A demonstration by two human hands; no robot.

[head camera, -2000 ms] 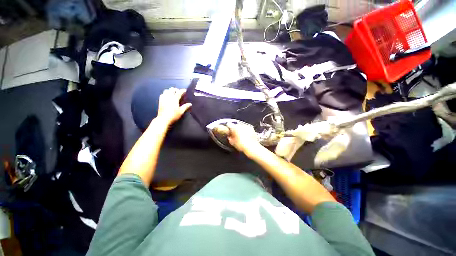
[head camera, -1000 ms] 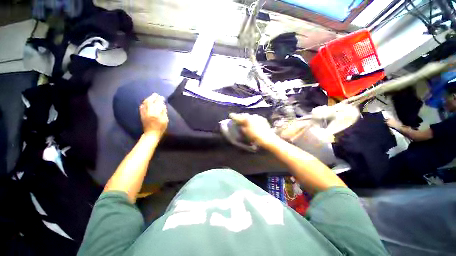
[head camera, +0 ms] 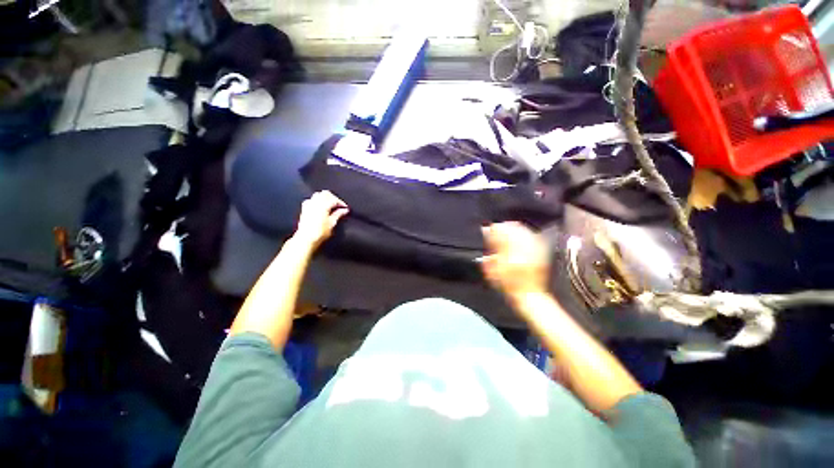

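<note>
A dark garment piece [head camera: 411, 212] with a white strip along its far side lies on the padded pressing board [head camera: 261, 186]. My left hand [head camera: 320, 217] is closed on the garment's near left edge. My right hand [head camera: 518, 260] is blurred at the garment's near right part; its fingers look bent towards the cloth, but its hold is unclear. The steam iron [head camera: 590, 271] rests at the board's right end, apart from my right hand, beside the knotted hose [head camera: 709, 306].
A hanging cord [head camera: 637, 137] comes down right of the work. A blue-and-white long box [head camera: 389, 89] lies behind the board. A red plastic basket [head camera: 700, 110] is upper right. Dark garments with white pieces [head camera: 174, 247] are heaped left.
My right hand has let go of the iron, which now rests to the right. My left hand has moved from the bare board end onto the garment's edge. The view has shifted.
</note>
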